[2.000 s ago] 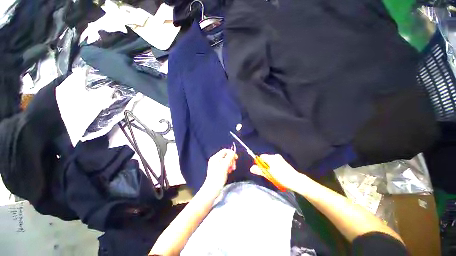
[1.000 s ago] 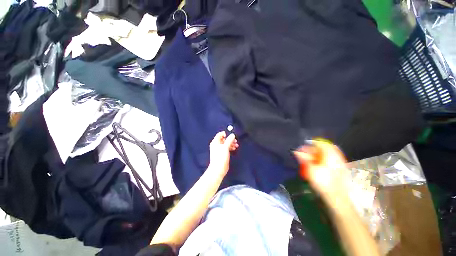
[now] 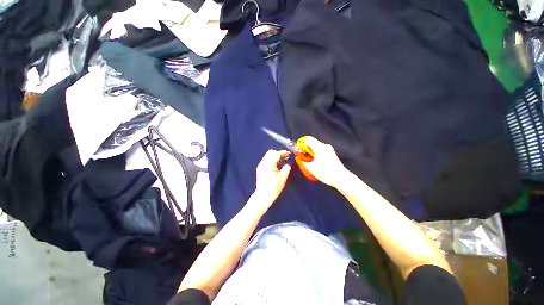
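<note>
A navy blazer [image 3: 238, 119] lies in front of me with a hanger [image 3: 262, 27] at its neck. A black blazer [image 3: 411, 101] lies over its right side. My right hand [image 3: 322, 162] holds scissors [image 3: 305, 158] by their orange-yellow handles; the silver blades point up and left over the navy front. My left hand [image 3: 273, 173] is at the navy blazer's front edge, fingertips pinched close to the scissors. What exactly lies between the fingertips is too small to tell.
A black plastic hanger [image 3: 189, 173] lies on white sheet left of the navy blazer. Dark garments [image 3: 42, 161] are heaped at the left. A grey-green garment [image 3: 143, 71] lies behind. A dark blue basket [image 3: 528, 131] stands at the right edge, a cardboard box [image 3: 477, 277] at lower right.
My right hand has come back from the right with the scissors and now meets my left hand at the navy front. The view has shifted slightly. The button seen earlier is now hidden.
</note>
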